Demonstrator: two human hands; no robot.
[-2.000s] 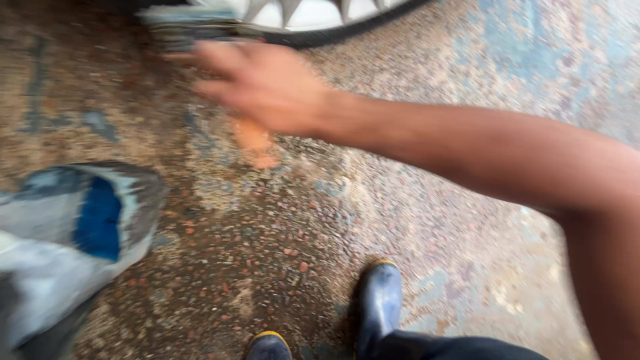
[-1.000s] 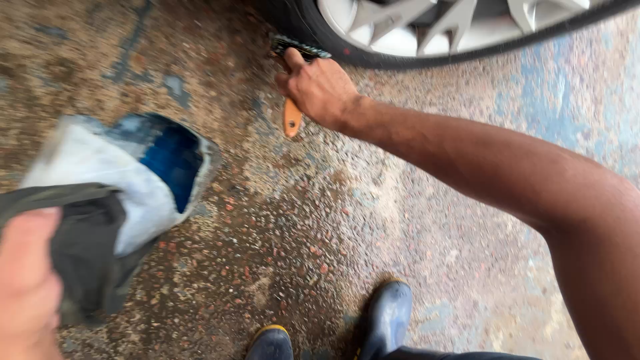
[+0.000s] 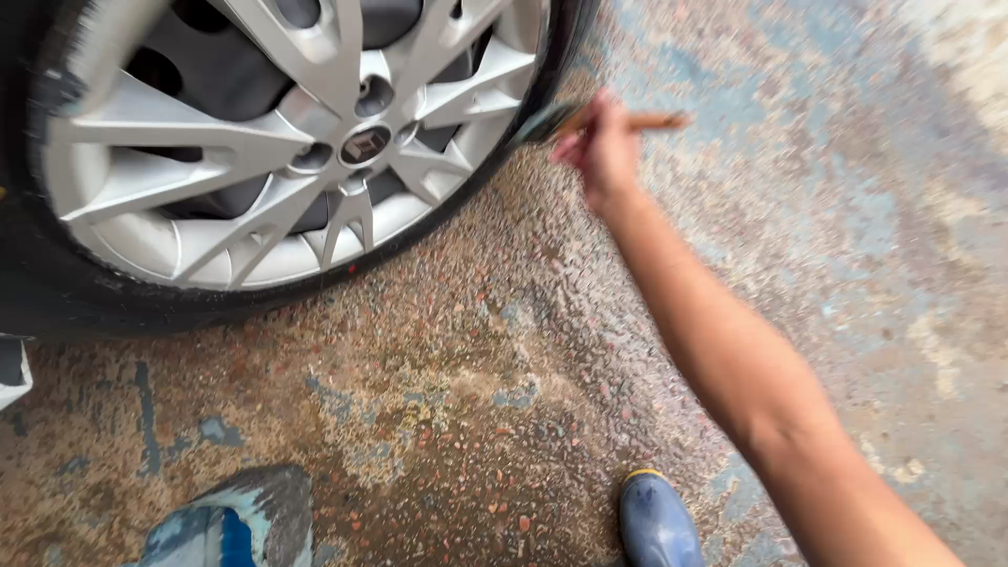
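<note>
My right hand (image 3: 610, 153) grips a brush (image 3: 660, 120) with an orange-brown wooden handle. Its dark bristle end, blurred, lies against or right beside the black tire (image 3: 571, 47) at the wheel's right side. Inside the tire is a silver multi-spoke wheel (image 3: 236, 142) with a dark centre cap. At the lower left, a worn container (image 3: 283, 504) with a blue inside shows only in part. My left hand is outside the picture.
A blue rubber boot (image 3: 660, 520) with a yellow toe edge stands on the rough, wet-looking floor (image 3: 441, 378), which has patches of blue paint. A white edge (image 3: 16, 374) juts in at the far left.
The view has shifted toward the wheel, showing most of it. My right hand has carried the brush along the tire to its right side. My left hand, seen one second ago, has left view.
</note>
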